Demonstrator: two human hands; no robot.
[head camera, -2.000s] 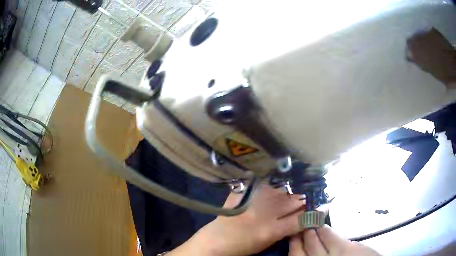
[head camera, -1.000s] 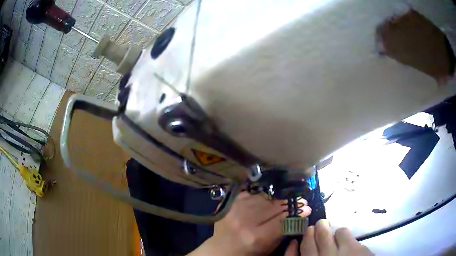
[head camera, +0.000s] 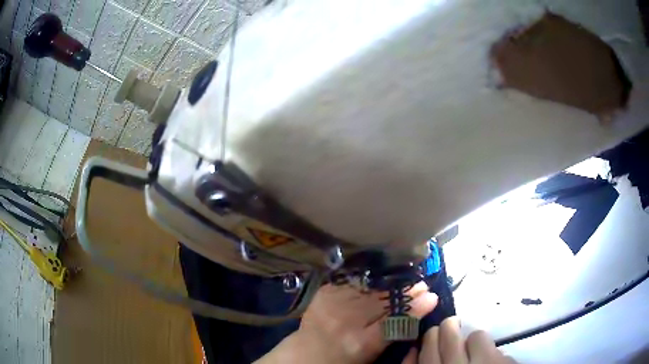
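Note:
The dark cloth (head camera: 245, 306) lies on the table under the cream-white machine head (head camera: 341, 135). My left hand (head camera: 345, 320) rests on the cloth below the head, partly hidden by the ribbed knob (head camera: 400, 328) and its spring. My right hand (head camera: 455, 345) is at the bottom edge of the picture, partly cut off, with bent fingertips at the cloth's right edge, just right of the knob. The needle area is hidden behind the head. A bright blue bit (head camera: 433, 258) shows beside it. I cannot tell whether either hand grips the cloth.
Black fabric scraps (head camera: 587, 206) lie on the white table (head camera: 498, 298) at the right. A pale curved guard (head camera: 178, 302) sticks out from the head. Brown cardboard (head camera: 114, 306) stands at the left. A yellow object (head camera: 50, 264) with cables is at the far left.
The view has shifted, so the machine head sits further left and lower. The blue bit now shows beside the needle area. My right fingers sit slightly apart from the knob instead of directly under it.

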